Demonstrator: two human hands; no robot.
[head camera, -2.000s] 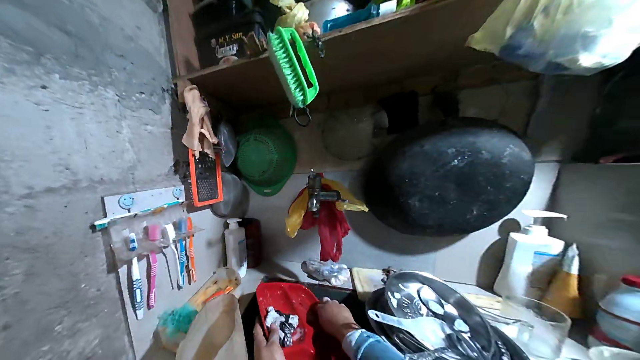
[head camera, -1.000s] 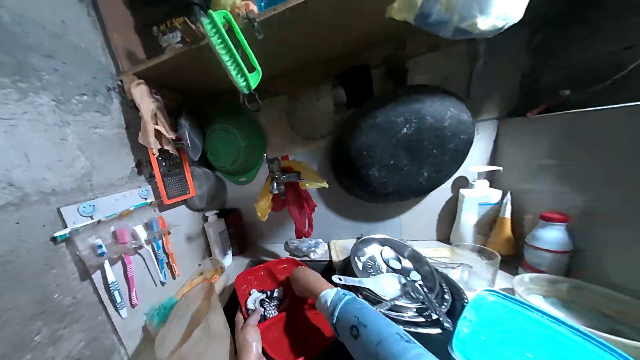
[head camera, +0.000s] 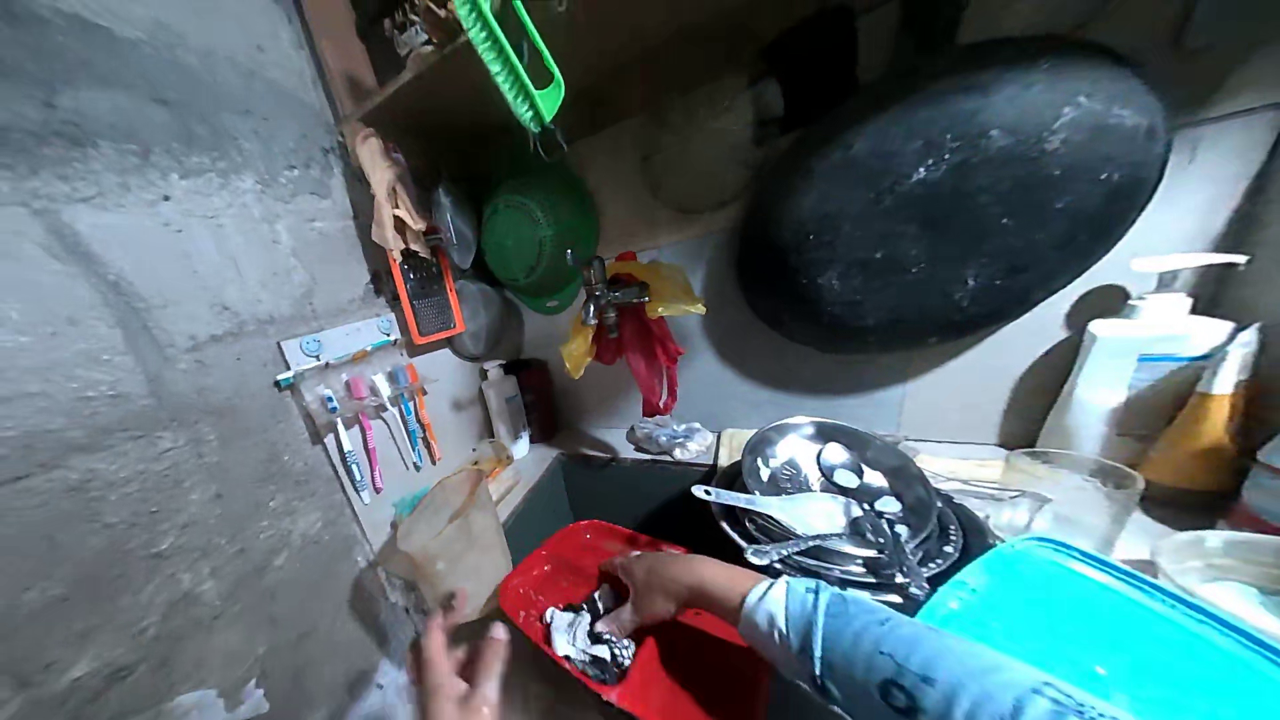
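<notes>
A red plastic basin rests over the dark sink, with a crumpled black-and-white cloth or scrap inside it. My right hand reaches into the basin, its fingers at the crumpled piece; whether they grip it is hidden. Beside the basin's left rim, my left hand is raised with fingers apart and nothing in it. A beige bag-like container stands just beyond that hand. Right of the basin sits a stack of metal plates with a white spoon and metal spoons on top.
A turquoise lid or tray lies at the right, near a clear glass and a white pump bottle. The faucet carries red and yellow plastic bags. Toothbrushes and an orange-framed grater hang left; a large black pan hangs behind.
My left hand has come away from the red basin's left side, where it was one second ago. My right hand remains in the basin. The view has shifted.
</notes>
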